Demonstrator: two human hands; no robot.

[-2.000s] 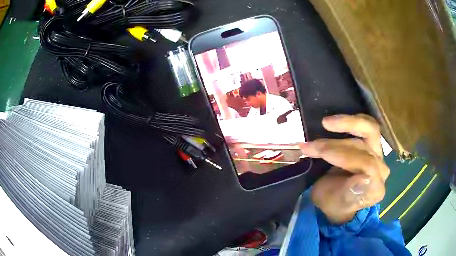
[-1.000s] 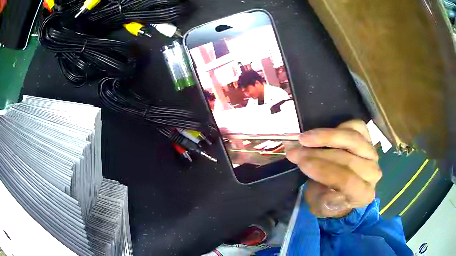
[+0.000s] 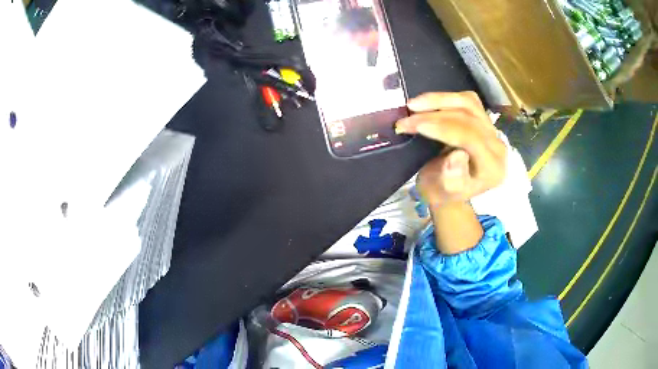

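Note:
The smartphone (image 3: 357, 79) lies on the black mat with a lit screen, its top cut off by the upper edge. My right hand (image 3: 458, 148) is at its lower right edge, fingertips touching the rim, thumb apart. A large white card insert (image 3: 94, 94) with small holes covers the left side, tilted above the stack of inserts (image 3: 155, 223). A black AV cable with red, yellow and white plugs (image 3: 278, 90) lies left of the phone. Part of a battery pair (image 3: 283, 20) shows above it. My left hand is not visible; a blue sleeve shows at the bottom.
An open brown carton (image 3: 534, 58) of silver-green batteries (image 3: 606, 36) stands at the upper right. Below it are white card pieces (image 3: 516, 187) and the dark green floor (image 3: 570, 187) with yellow lines. My printed white clothing (image 3: 328, 310) shows beyond the mat's front edge.
The view has shifted down and right, so phone and cables sit higher. A large white insert now covers much of the stack. The phone screen now shows dark controls at its bottom.

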